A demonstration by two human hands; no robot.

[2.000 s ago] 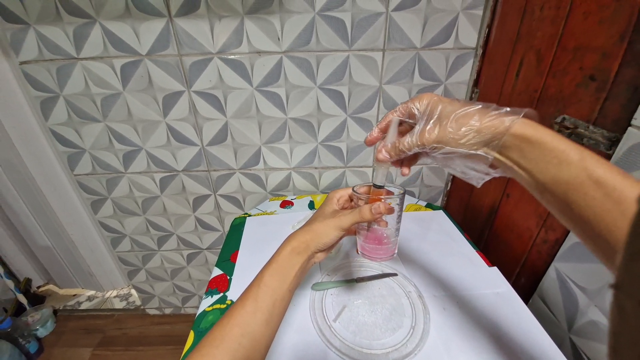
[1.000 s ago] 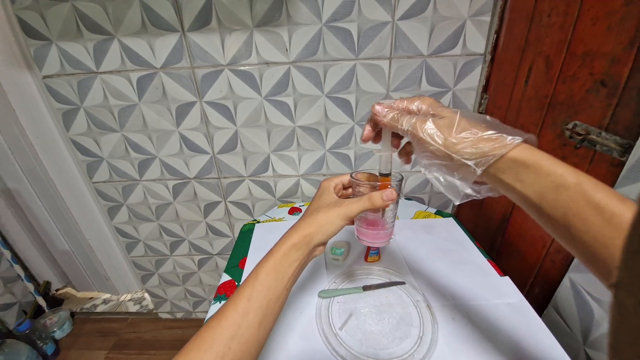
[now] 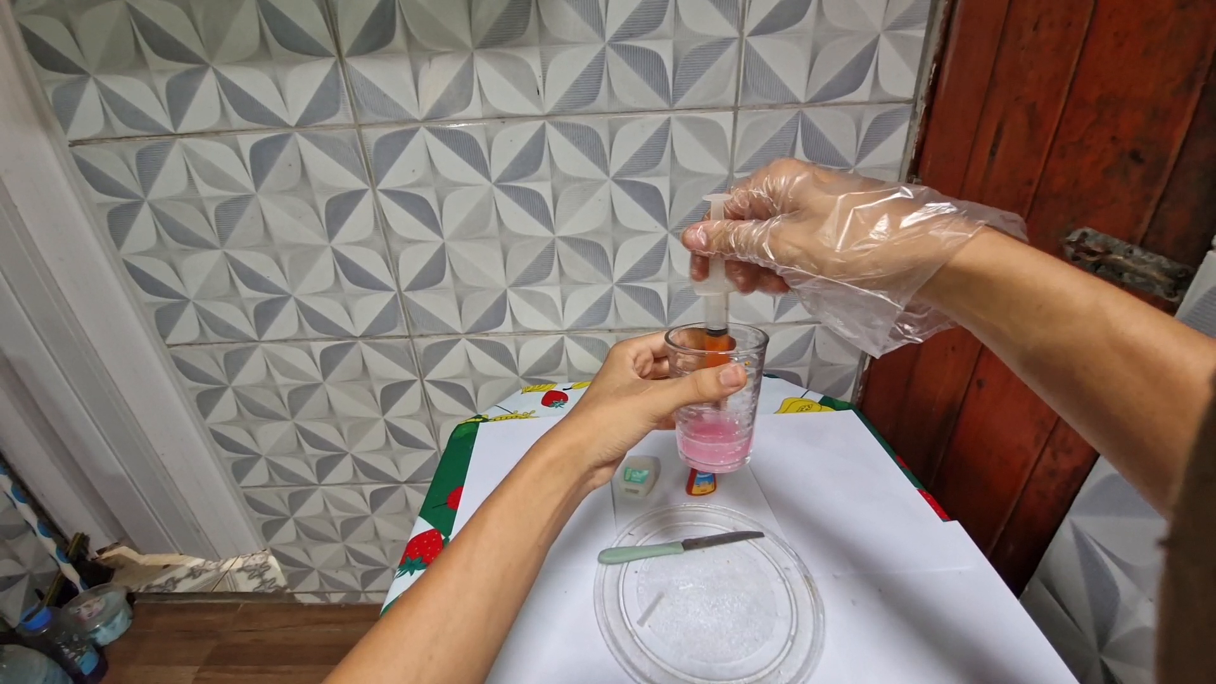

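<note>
My bare left hand [image 3: 655, 385] holds a clear drinking glass [image 3: 717, 437] with pink liquid in its bottom, raised above the paper-covered table. My right hand [image 3: 779, 228], in a loose clear plastic glove, grips a plastic syringe [image 3: 717, 309] from above. Orange-brown liquid shows in the syringe, whose lower part is inside the glass; its tip is hard to make out. Nearer to me, a round clear glass plate [image 3: 712, 617] lies on the white paper [image 3: 893, 513]. A knife with a light green handle [image 3: 641, 552] rests across the plate, and a small thin pale stick [image 3: 651, 609] is on it.
Behind the glass are a small white container with a green label [image 3: 638, 475] and a small red and yellow item [image 3: 701, 483]. A fruit-print tablecloth [image 3: 423, 548] shows at the table's edges. A tiled wall stands behind, a red wooden door [image 3: 1026, 114] at right, bottles [image 3: 62, 636] on the floor at left.
The glass has been lifted off the table, bringing the white container and the red and yellow item into view. Both hands keep their holds on the glass and the syringe.
</note>
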